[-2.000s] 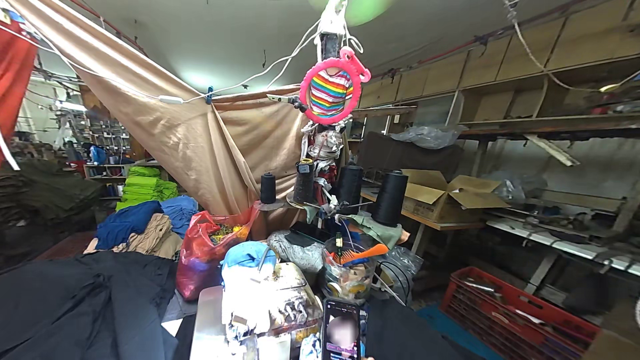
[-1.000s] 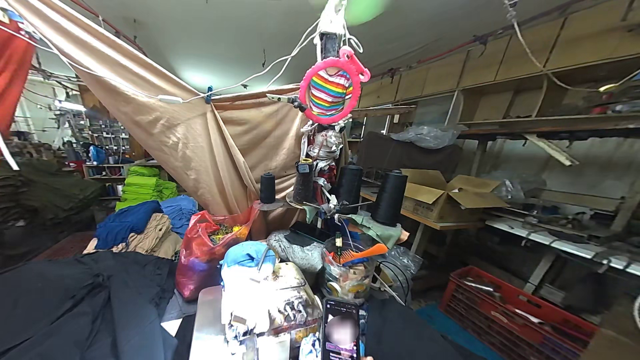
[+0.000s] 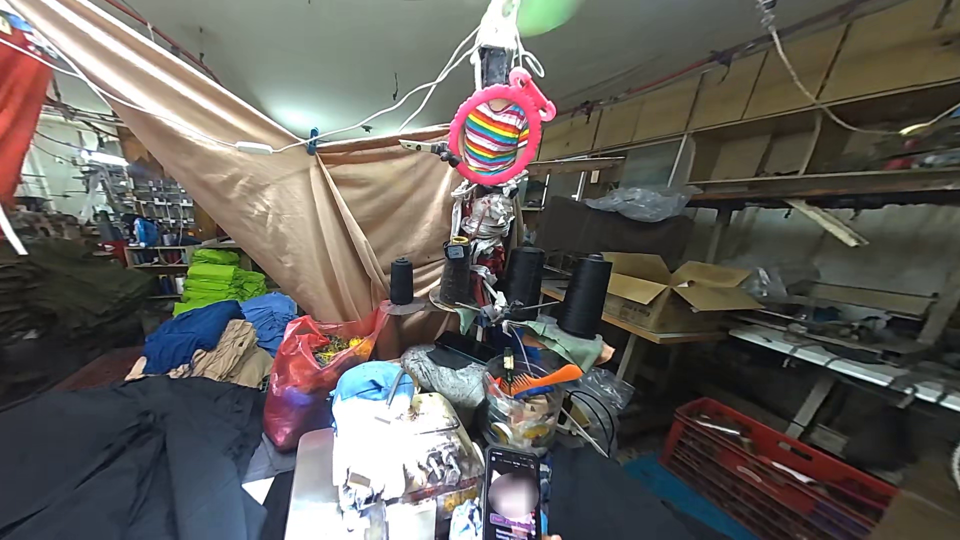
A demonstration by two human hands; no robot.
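At the bottom edge, a sliver of a fingertip, seemingly of my right hand (image 3: 553, 537), shows beside the lower right corner of an upright smartphone (image 3: 513, 495) with a lit screen. The rest of that hand is hidden, so its grip cannot be told. My left hand is not in view. Just left of the phone stands an overlock-type sewing machine (image 3: 442, 420), brightly lit, with a blue cloth (image 3: 375, 382) on top. Behind it rise black thread cones (image 3: 585, 296). A clear container (image 3: 521, 412) holding an orange comb (image 3: 551, 377) is behind the phone.
Black fabric (image 3: 127, 450) covers the left side, near a red plastic bag (image 3: 304, 382) and folded blue cloth (image 3: 191, 337). A pink-framed round mirror (image 3: 496, 135) hangs above. To the right are an open cardboard box (image 3: 637, 307) and a red crate (image 3: 772, 472).
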